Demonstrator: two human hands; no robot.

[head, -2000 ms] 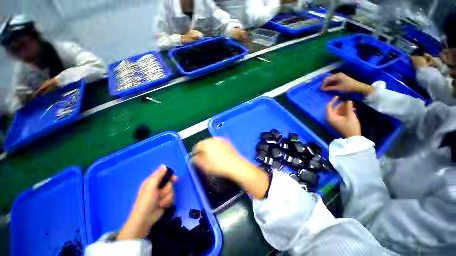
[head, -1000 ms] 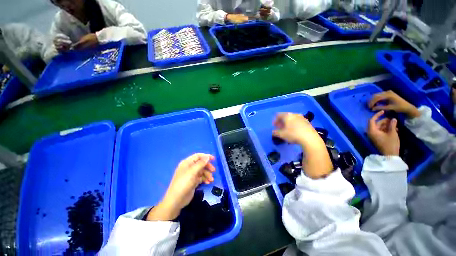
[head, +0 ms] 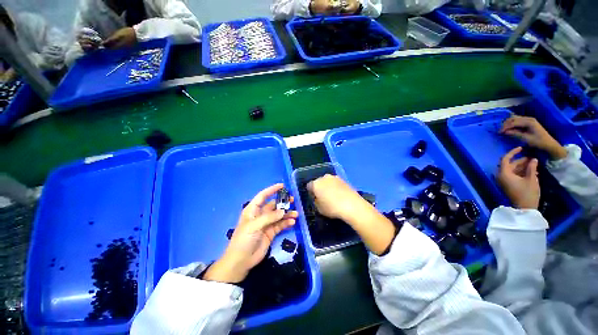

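Observation:
My left hand holds a small black housing with a shiny face between thumb and fingers, above the middle-left blue tray. Matte black pieces lie piled at that tray's near end. My right hand reaches into the clear plastic box between the two trays; its fingertips point down and whether they hold a small part cannot be told. The right blue tray holds a loose pile of shinier black housings.
The far-left blue tray holds tiny black parts. A green conveyor beyond carries a black piece and thin sticks. Another person's hands work at a tray on the right. People and trays line the far side.
My right hand has moved left from the right tray to the clear box. A black housing now shows in my left fingers. Pieces on the belt have shifted left.

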